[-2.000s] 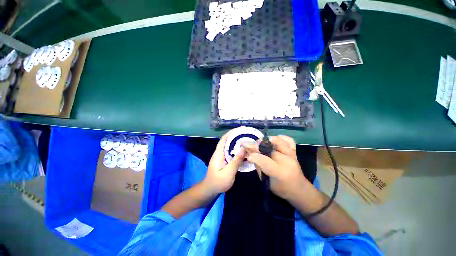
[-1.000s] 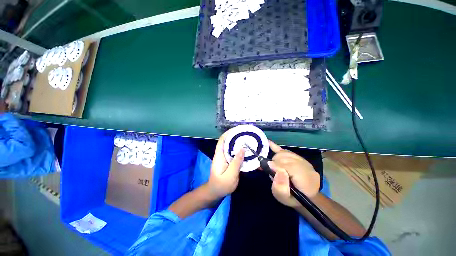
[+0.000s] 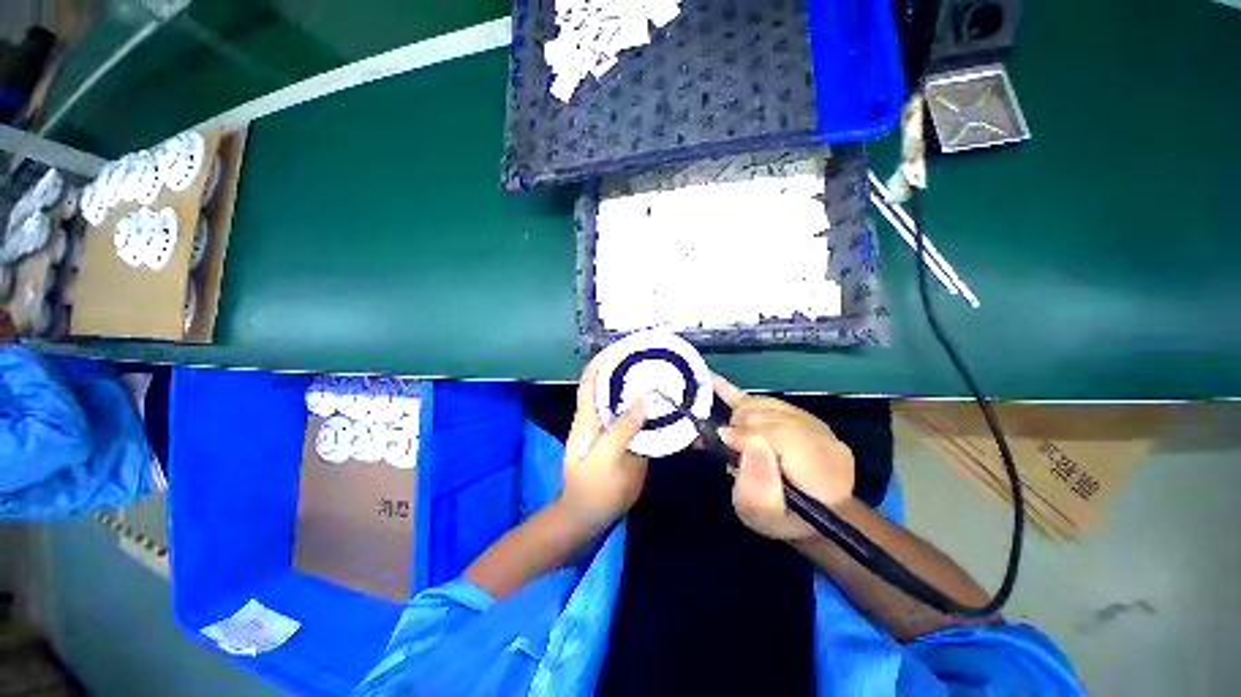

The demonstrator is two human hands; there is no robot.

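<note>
A round white lamp housing with a dark ring and pale centre is held over my lap. My left hand grips its left side, with the thumb on the pale centre. My right hand holds a black soldering iron, its thin tip at the housing's centre. Its black cable loops up to the right. The lower parts tray, densely covered with small white boards, lies just beyond the housing. Whether a board sits under the tip is too small to tell.
The upper parts tray holds loose boards. At right are a silvery dish, the iron stand and thin white sticks. A blue tote with housings stands left of my lap. Cardboard with housings and another person's blue sleeve are far left.
Two seconds ago my right fingers were at the housing's centre with the iron tucked in that hand. The iron then swung round, its tip onto the centre. Since one second ago little has changed except the view.
</note>
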